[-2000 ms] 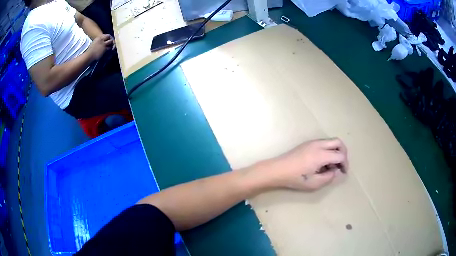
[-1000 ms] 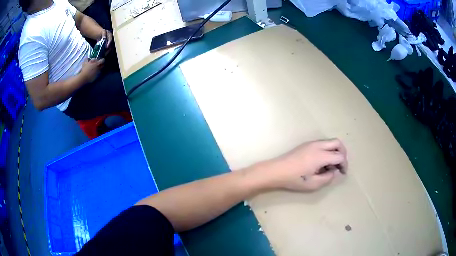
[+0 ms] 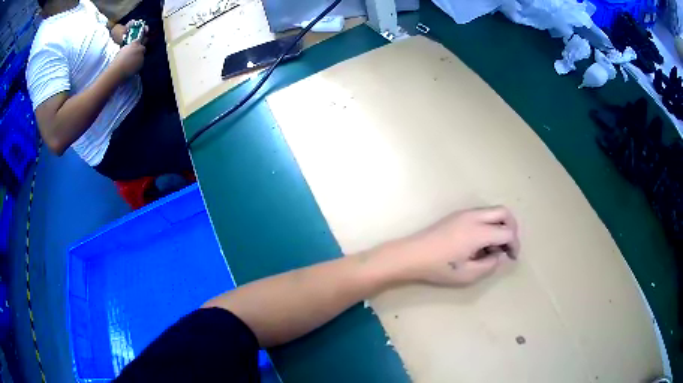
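Observation:
My left hand (image 3: 479,247) rests on the tan cardboard work sheet (image 3: 404,142), with the bare forearm coming in from the lower left out of a black sleeve. Its fingers are loosely curled in, and no object shows in them. The inside of the palm is hidden, with a dark shadow between the fingers. My right hand is out of the picture. The cardboard lies on the green bench top (image 3: 262,187).
Blue plastic bin (image 3: 157,277) beside the bench at lower left. Seated person (image 3: 82,82) holding a small green-and-white object. Phone (image 3: 258,60) under a black cable (image 3: 247,97). Pile of black parts (image 3: 644,157) at right. Crumpled white bags (image 3: 524,15) at the back.
My left hand stays in place on the cardboard. The seated person's hands have risen, and a small green-and-white object now shows in them.

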